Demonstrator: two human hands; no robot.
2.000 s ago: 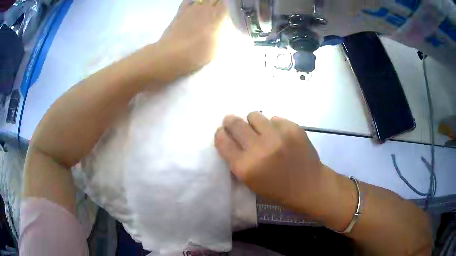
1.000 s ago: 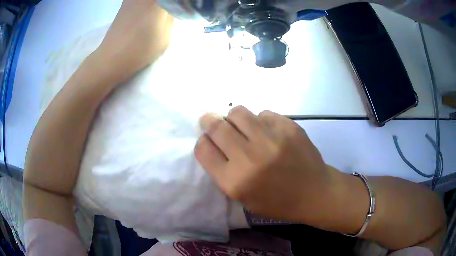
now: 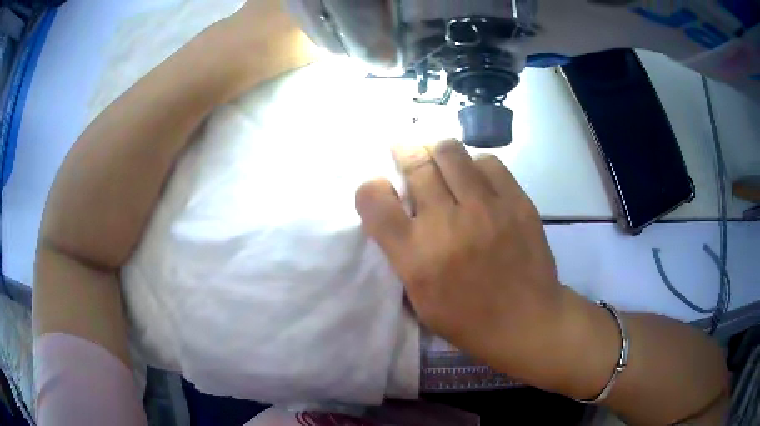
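A white fabric piece (image 3: 275, 274) lies from the needle area down over the table's front edge, wrinkled and washed out by glare near the lamp. My right hand (image 3: 475, 250) is on the fabric's right edge, fingertips close to the needle area, thumb and fingers pinching the edge. My left forearm lies along the fabric's left side; my left hand (image 3: 279, 33) is mostly hidden behind the machine head and in the glare, so its fingers do not show. The presser foot (image 3: 429, 87) is at the fabric's upper right.
The sewing machine head (image 3: 583, 29) crosses the top, with a dark round knob (image 3: 486, 125) below it. A black smartphone (image 3: 629, 141) lies on the bed at right. Grey-green cord (image 3: 723, 250) loops beyond it. A ruler strip (image 3: 467, 376) runs along the front edge.
My right hand has moved up toward the needle with the fabric's right edge. My left hand has gone further behind the machine head. The camera view has also shifted.
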